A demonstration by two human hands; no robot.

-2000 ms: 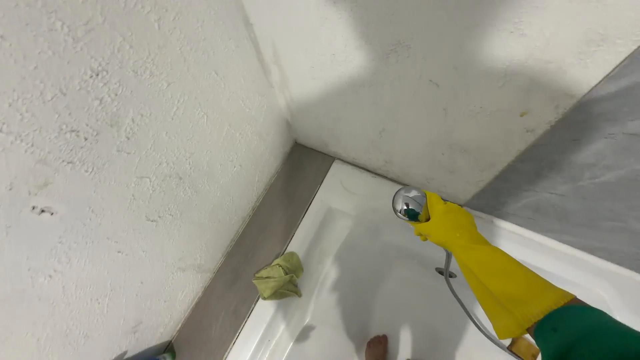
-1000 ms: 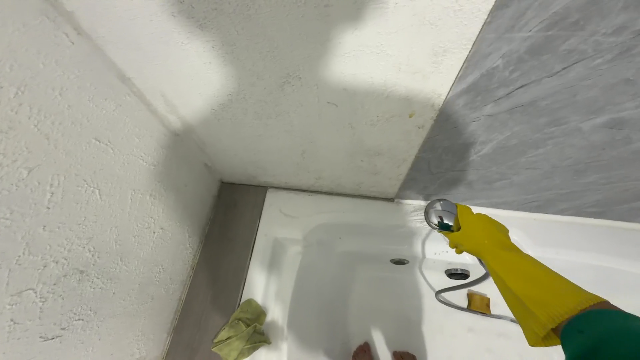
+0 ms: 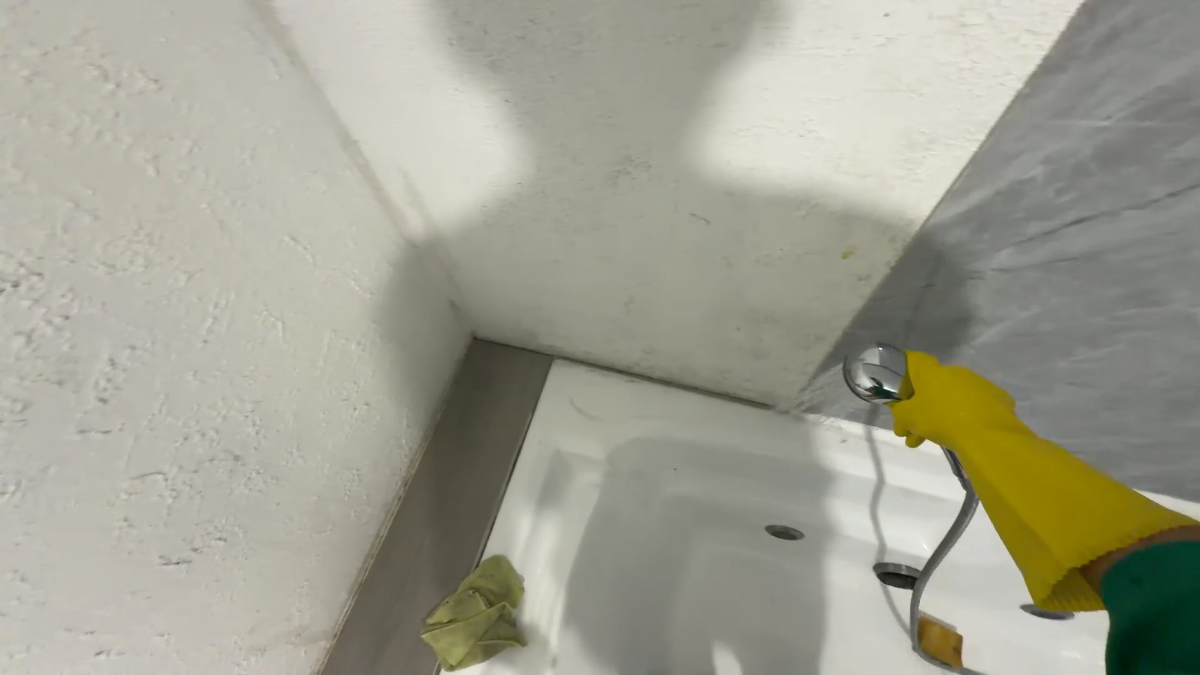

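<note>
My right hand (image 3: 952, 403), in a long yellow rubber glove below a green sleeve, grips a chrome handheld shower head (image 3: 877, 373) at the right. The shower head is over the far rim of a white bathtub (image 3: 600, 398), in front of the grey wall panel. A grey shower hose (image 3: 949, 539) hangs from the glove down into the tub. On the tub's left edge lies a crumpled green cloth (image 3: 476, 614). A yellow sponge (image 3: 939, 641) rests in the tub beside the hose. My left hand is out of view.
A rough white wall (image 3: 187, 328) stands at the left, and another meets it in the corner. A grey marbled panel (image 3: 1078, 234) covers the right part. A grey-brown ledge (image 3: 450, 487) runs along the tub's left side. Several dark round openings, including one drain hole (image 3: 784, 532), show in the tub.
Between the frames the view shifts. The shower head in my right hand has moved right along the far rim, from below the white wall to below the grey panel.
</note>
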